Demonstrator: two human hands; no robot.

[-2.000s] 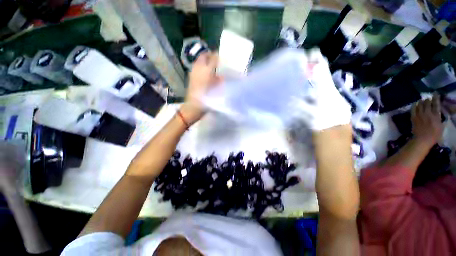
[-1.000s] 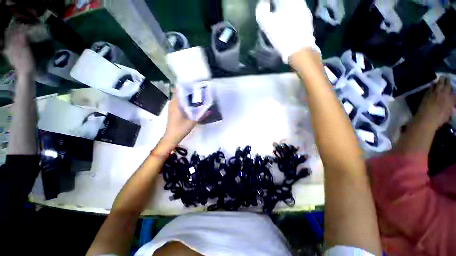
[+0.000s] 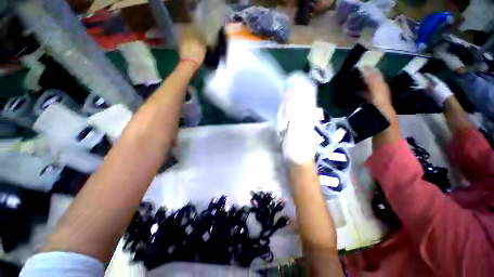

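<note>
My left hand (image 3: 192,50), bare with a red string, is stretched far forward over the green belt, closed on a retail box (image 3: 218,50) with a black body and pale flap; both are blurred. My right hand (image 3: 299,119), in a white glove, is blurred beside the bagged units. A whitish translucent protective bag (image 3: 246,81) reaches from the glove towards the left hand, above the belt edge; its contents cannot be made out. The black coiled cables (image 3: 200,230) lie heaped nearest me.
Bagged units (image 3: 331,158) stand just right of my glove. Open retail boxes (image 3: 65,127) lie at left, below a metal post (image 3: 81,48). A person in red sleeves (image 3: 411,184) works close at right, one hand near a black box (image 3: 368,123). Wrapped parts (image 3: 265,22) lie beyond the belt.
My left hand has moved from the bench far forward with the box. My right glove has come back from the belt towards the bagged units, with a whitish bag now beside it. The view has shifted.
</note>
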